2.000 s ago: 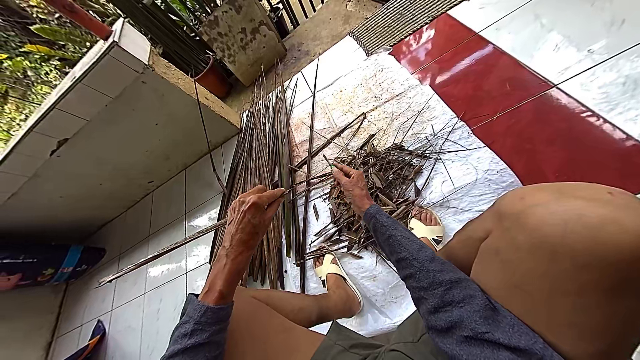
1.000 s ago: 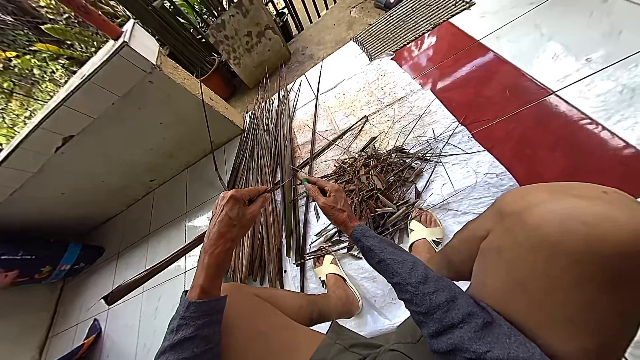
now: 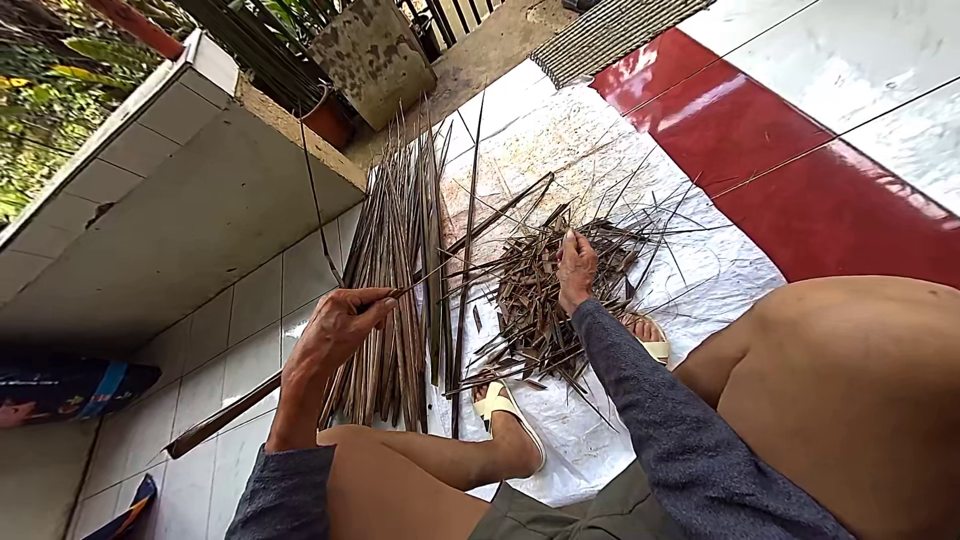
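My left hand (image 3: 337, 322) pinches a long dried palm leaflet (image 3: 225, 417), whose broad brown end slants down to the left behind the wrist, while its thin end points right. Over a heap of short dried leaf scraps (image 3: 536, 307) is my right hand (image 3: 576, 262), thumb pressed to the fingers; whether a thin piece is between them is too small to tell. A bundle of long dried leaflets (image 3: 386, 300) lies between my hands on a white woven plastic sheet (image 3: 720, 262). Several separate long strips lie beside the bundle.
A low tiled wall (image 3: 180, 187) runs along the left, with a potted plant (image 3: 330, 116) and a stained block-shaped planter (image 3: 375, 60) beyond it. A ribbed mat (image 3: 615, 37) lies at the sheet's far edge. My sandalled feet stand near the scrap heap; a dark bag (image 3: 75, 386) is at far left.
My right hand has moved right, away from my left hand, to over the scrap heap. My left hand stays in about the same place with a leaflet.
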